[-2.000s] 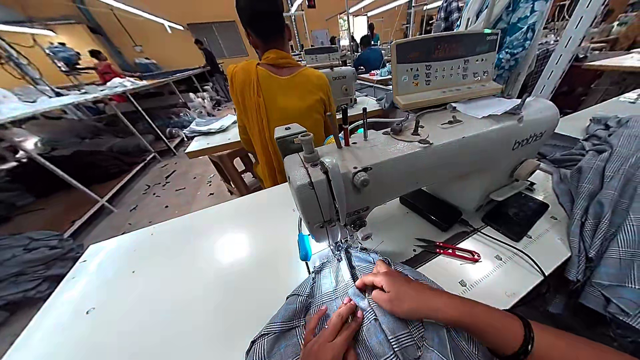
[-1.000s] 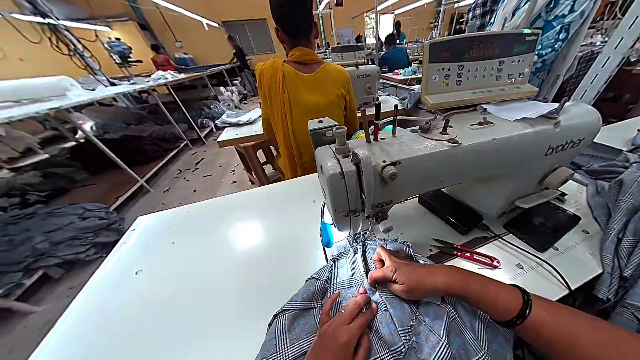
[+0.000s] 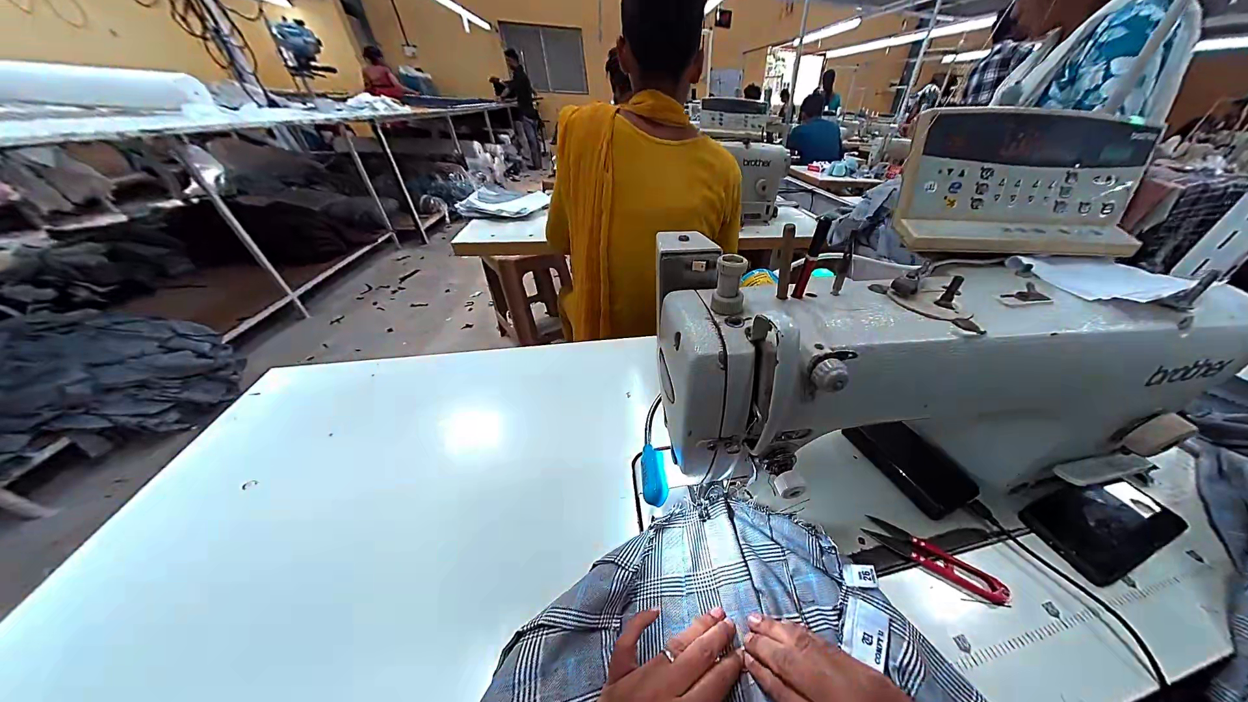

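Observation:
Grey plaid fabric point(image 3: 673, 585) with white labels point(image 3: 866, 632) along its right part runs from the table's front edge up to the needle area of a Brother industrial sewing machine point(image 3: 936, 380). My left hand point(image 3: 678, 663) lies on the cloth, fingers spread, with a ring on one finger. Close to its right, my right hand point(image 3: 809, 663) rests on the same cloth with fingers extended, fingertips beside a fold line. Both hands press from above and neither grasps the cloth. The needle and presser foot are largely hidden behind the machine head.
Red-handled thread snips point(image 3: 941, 565), a black phone-like device point(image 3: 1102, 531) and a dark object with a cable point(image 3: 912, 468) lie right of the cloth. The white table point(image 3: 322, 526) extends left. A person in yellow point(image 3: 653, 214) sits beyond the machine. Grey cloth heaps point(image 3: 107, 375) lie at left.
My right hand has moved down the cloth, away from the machine head, and its bent fingers have straightened. My left hand is also lower. Labels now show on the cloth's right side.

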